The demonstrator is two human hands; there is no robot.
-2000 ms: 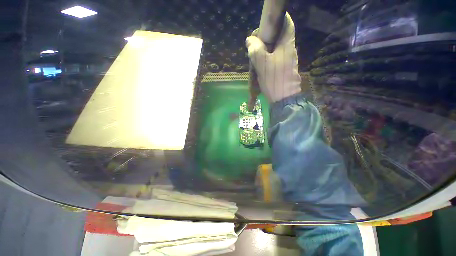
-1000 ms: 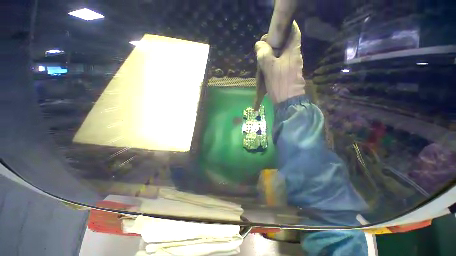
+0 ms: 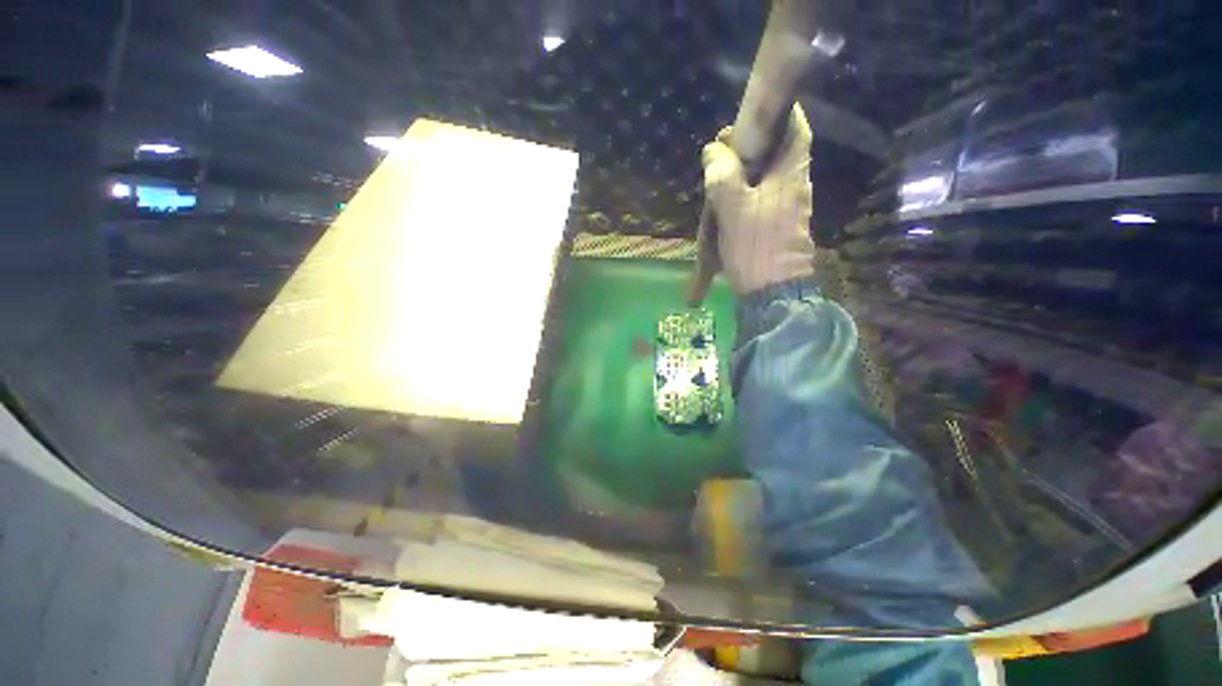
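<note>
A circuit board (image 3: 689, 367) with whitish and silvery spots lies on the bright green work mat (image 3: 603, 375) inside the cabinet, seen through the window. My right hand (image 3: 761, 215), in a thin whitish glove, is closed around a pale thick tube (image 3: 777, 81) that comes down from above. A thin brownish nozzle (image 3: 704, 255) points down from the fist, its tip just above the board's far edge. The blue sleeve reaches in from the bottom right. My left hand is not in view.
A white folded cloth bundle (image 3: 516, 630) lies on the white ledge below the window. Red padding (image 3: 298, 592) is left of it, yellow padding (image 3: 730, 525) beside my forearm. A pale yellow slanted sheet (image 3: 456, 268) shows in the window.
The whole view has shifted, so everything sits lower and slightly right in the picture. My right hand keeps its hold on the tube, with the nozzle still by the board's far end.
</note>
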